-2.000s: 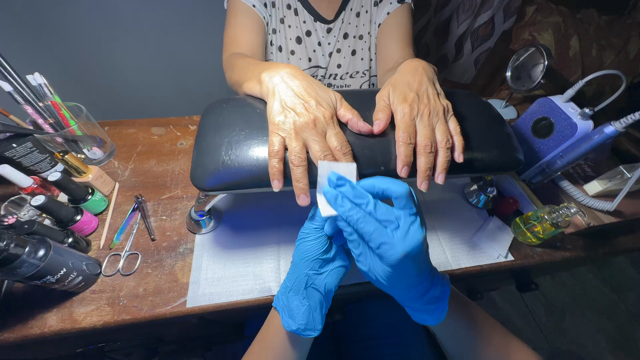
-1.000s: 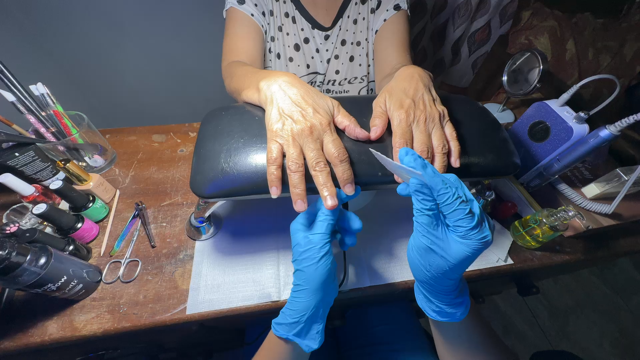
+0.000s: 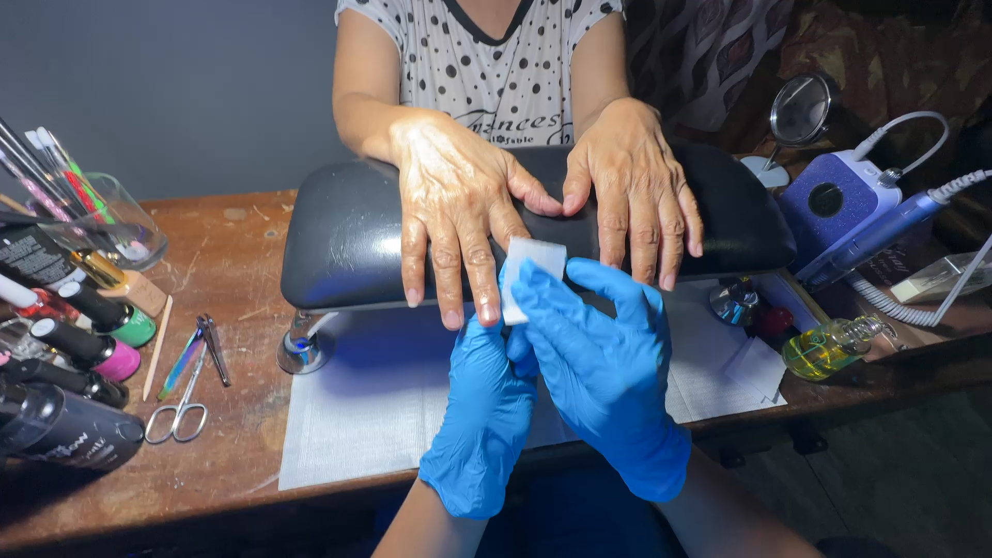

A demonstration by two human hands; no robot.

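Observation:
My right hand (image 3: 601, 356), in a blue glove, pinches a white lint-free wipe (image 3: 537, 267) against a finger of the other person's hand (image 3: 457, 194). Below those fingertips is my left hand (image 3: 488, 395), gloved in blue too, its fingers curled at the same finger; their grip is partly hidden behind the wipe and my right hand. The person's second hand (image 3: 639, 178) lies palm down beside the first. Both rest on a black padded armrest (image 3: 349, 232), fingers hanging over its near edge.
Nail scissors (image 3: 180, 411), a nail clipper (image 3: 213, 349), a wooden stick (image 3: 158, 349), polish bottles (image 3: 85, 349) and a glass of brushes (image 3: 139, 225) stand or lie left. A white paper towel (image 3: 356, 418) covers the middle. Right are a nail drill unit (image 3: 841, 194), an oil bottle (image 3: 825, 349) and a round mirror (image 3: 800, 110).
My right hand, apart on the right one second ago, has moved left and brought the wipe back onto the person's finger. The other person's hands stay on the armrest.

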